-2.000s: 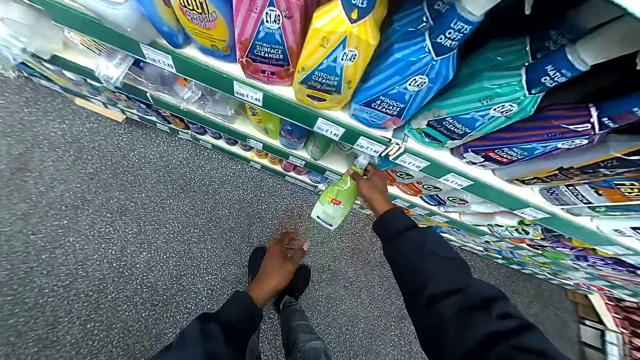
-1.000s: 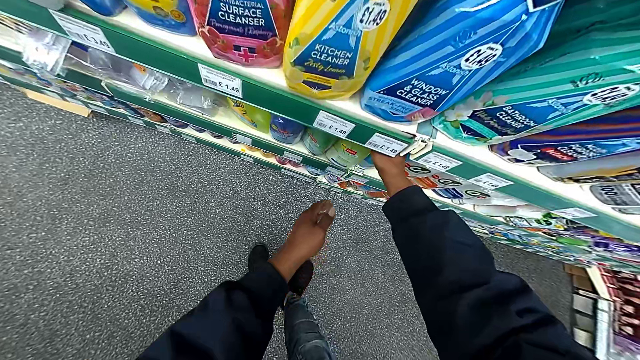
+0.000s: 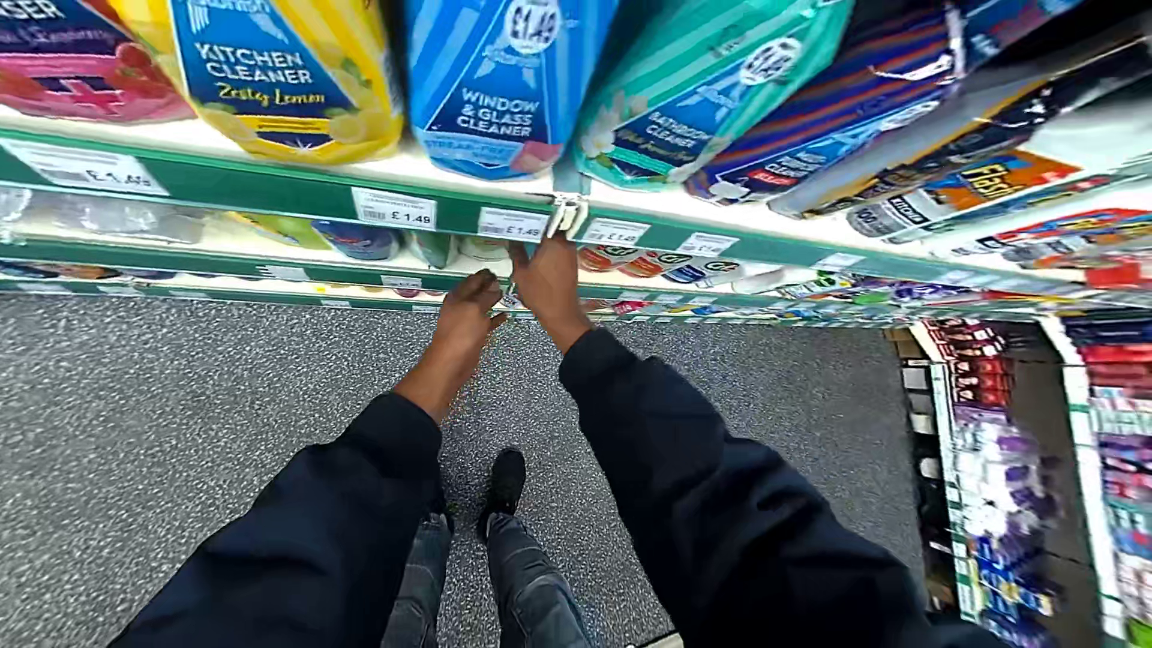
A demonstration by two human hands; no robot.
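Observation:
My right hand point(image 3: 551, 281) reaches under the edge of the upper shelf point(image 3: 306, 193), its fingertips hidden below the price labels beside a white clip point(image 3: 567, 216). Whether it holds anything cannot be told. Just left of it, my left hand point(image 3: 468, 310) is raised in front of the lower shelf edge, with no object visible in it and its fingers slightly bent. Between and behind the hands, a pale green bottle point(image 3: 484, 247) stands on the lower shelf, partly covered. Above, on the upper shelf, are a yellow kitchen cleaner bottle point(image 3: 279, 90) and a blue window and glass cleaner bottle point(image 3: 499, 99).
A teal bathroom cleaner bottle point(image 3: 697, 99) and several other cleaning products fill the upper shelf to the right. Lower shelves hold more goods. Grey speckled floor point(image 3: 225, 405) lies below, and another stocked shelf unit point(image 3: 990, 468) stands at the far right.
Two seconds ago my right hand held a green bottle outside the shelf; it then moved in under the shelf edge. My left hand has risen toward the shelf, close to the right one. The view has shifted.

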